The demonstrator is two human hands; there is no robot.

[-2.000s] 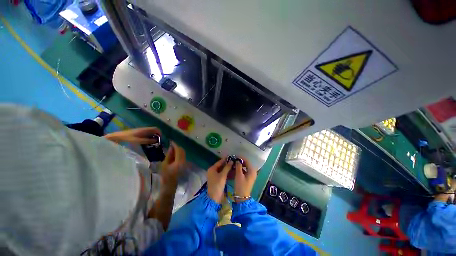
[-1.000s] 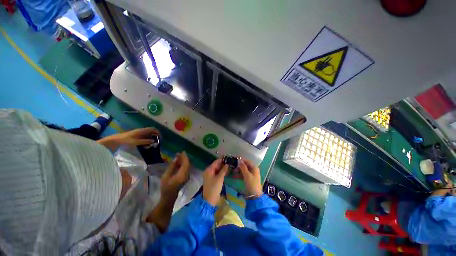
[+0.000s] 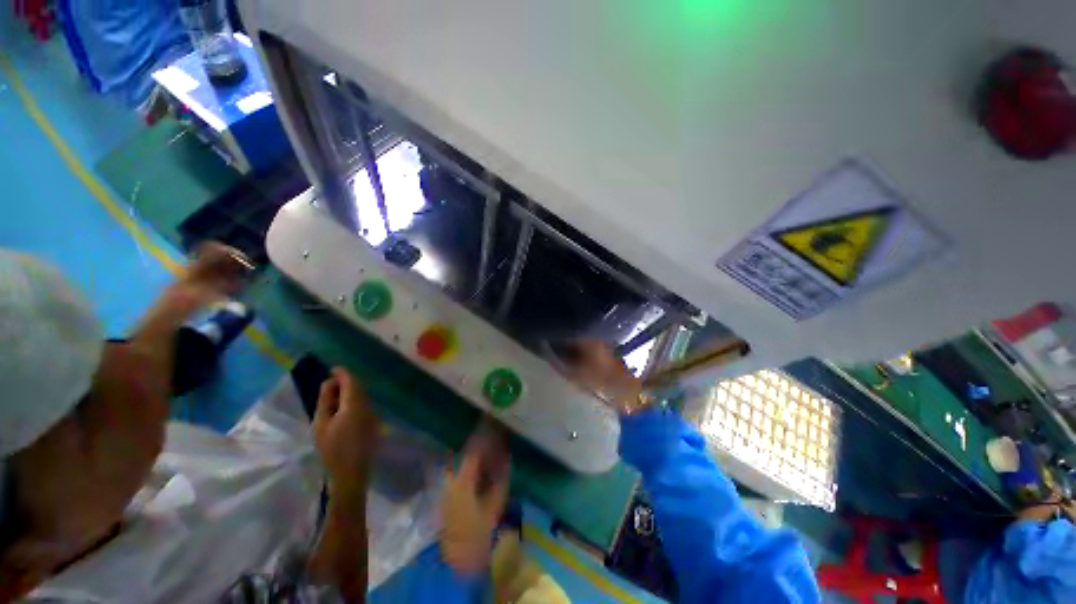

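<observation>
My right hand (image 3: 607, 371) reaches into the right side of the open bay of the white press machine (image 3: 549, 434). It is blurred, and I cannot see whether its fingertips hold the small black watch case. My left hand (image 3: 474, 486) is low in front of the machine's front edge, blurred, with no part visible in it. A dark block fixture (image 3: 401, 253) sits in the left of the bay. The front panel has two green buttons, left (image 3: 372, 299) and right (image 3: 503, 387), with a red stop knob (image 3: 434, 343) between them.
A person in a white smock and cap (image 3: 47, 354) is at left, one hand (image 3: 215, 271) by the black left tray (image 3: 218, 218). A white parts block (image 3: 773, 431) and a partly covered black tray (image 3: 637, 549) are at right. A blue box (image 3: 242, 112) stands upper left.
My hands have parted: the right moved up into the bay, the left dropped lower left. The other person's hand moved to the left tray. A green light now glows at the top.
</observation>
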